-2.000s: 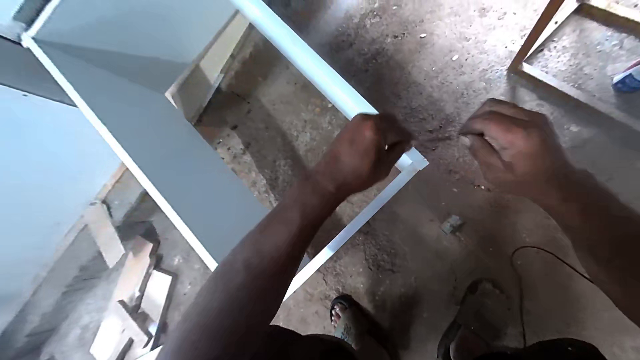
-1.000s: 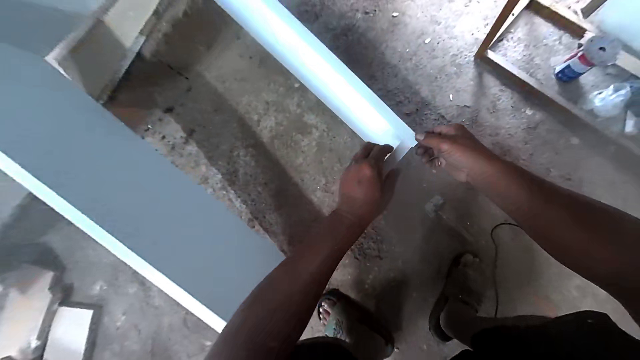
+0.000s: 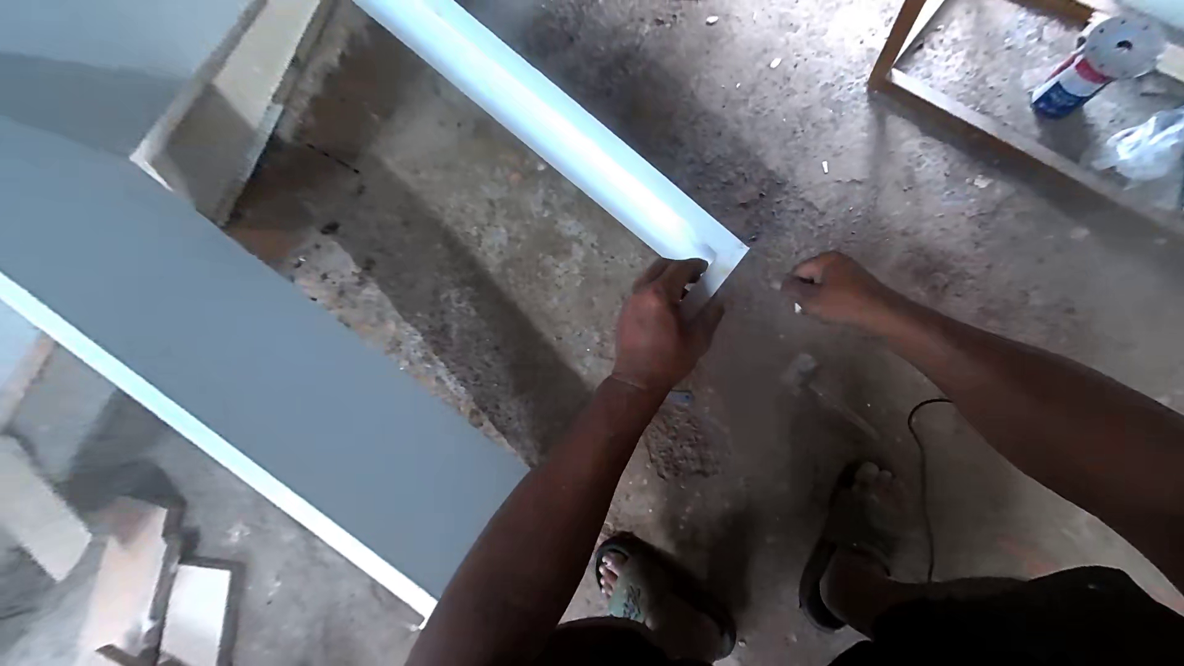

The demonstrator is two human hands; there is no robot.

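Note:
My left hand grips the corner end of a white-edged panel frame, its fingers over the top and the thumb at the side. Just right of that corner, my right hand is in the air with fingers pinched together; a tiny pale bit shows under the fingertips, and whether it is held is hard to tell. A grey panel with a white edge strip runs from the left down to my left forearm, which hides part of it.
Wood offcuts lie at the lower left. A wooden frame stands at the upper right, near a blue, white and red can and a clear plastic bag. A dark cable lies on the dusty floor by my feet.
My right hand was at the frame's corner one second ago and is now apart from it, to the right. My left hand stays at the corner.

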